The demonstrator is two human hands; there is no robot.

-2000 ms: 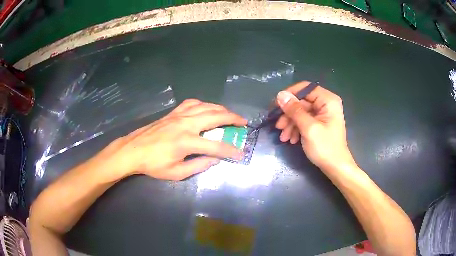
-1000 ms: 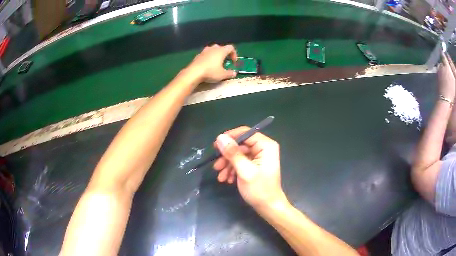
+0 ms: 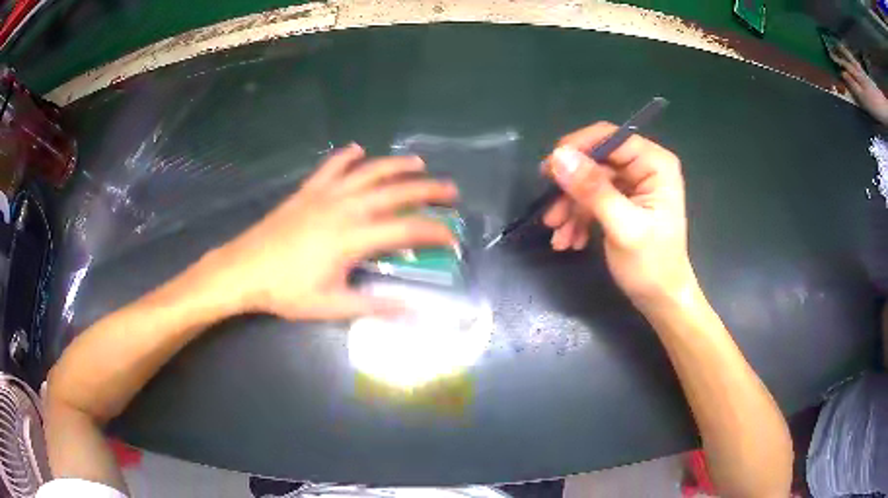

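A green circuit board with a dark edge lies at the centre of the bench, partly hidden under my left hand. That hand is blurred, its fingers spread over the board; whether they grip it is unclear. My right hand holds black tweezers like a pen. Their tip points down-left, just right of the board, apparently not touching it. A clear plastic sheet lies around the board. Amber tape shows near its lower end, beside strong glare.
A creased clear film lies at left. A reddish container and a pink fan stand at the left edge. Beyond the pale worn edge, the green belt carries a board. Another person's hand is at upper right; white pieces lie below.
My left hand has come back from the belt, where it was on a green board, to the bench centre over a board. My right hand still holds the tweezers. The view has tilted down.
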